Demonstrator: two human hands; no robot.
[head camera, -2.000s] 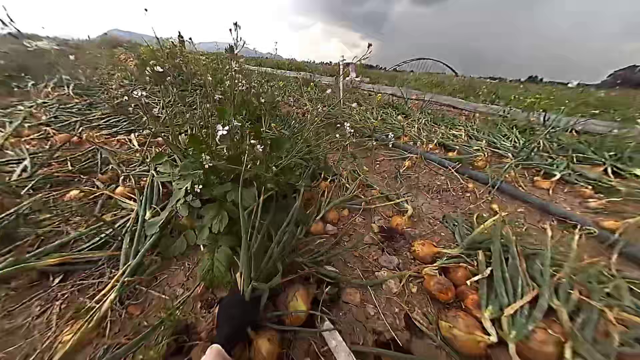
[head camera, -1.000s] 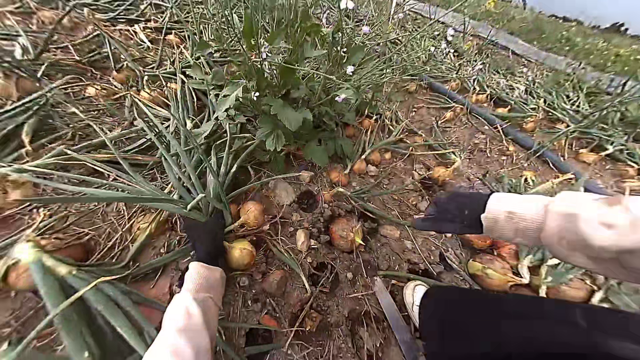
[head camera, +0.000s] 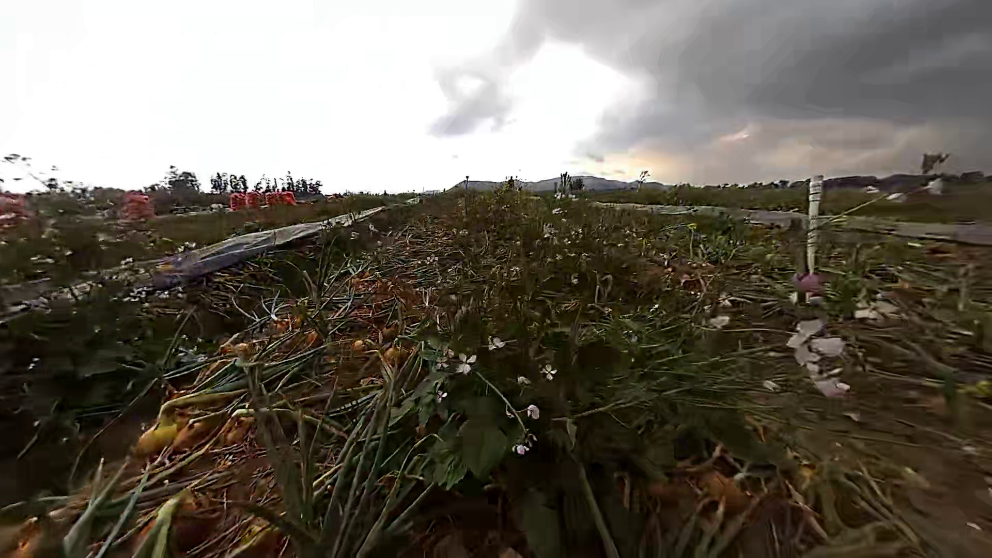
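Observation:
Neither my left hand nor my right hand shows in the head view now, so what they hold cannot be seen. Yellow onions (head camera: 157, 439) with long green tops lie on the ground at the lower left. A leafy weed (head camera: 482, 446) with small pale flowers (head camera: 466, 363) stands at the lower middle. More onion tops and dry stalks spread around it, partly blurred.
A long pale strip of sheeting (head camera: 267, 242) runs along the left side of the bed, and another strip (head camera: 860, 223) along the right. A white post (head camera: 814, 225) stands at the right. Red sacks (head camera: 137, 206) stand far off at the left.
The view has swung up toward the horizon. Both gloved hands, the onion tops at my left hand and the blade on the soil, seen a second ago, are out of the frame.

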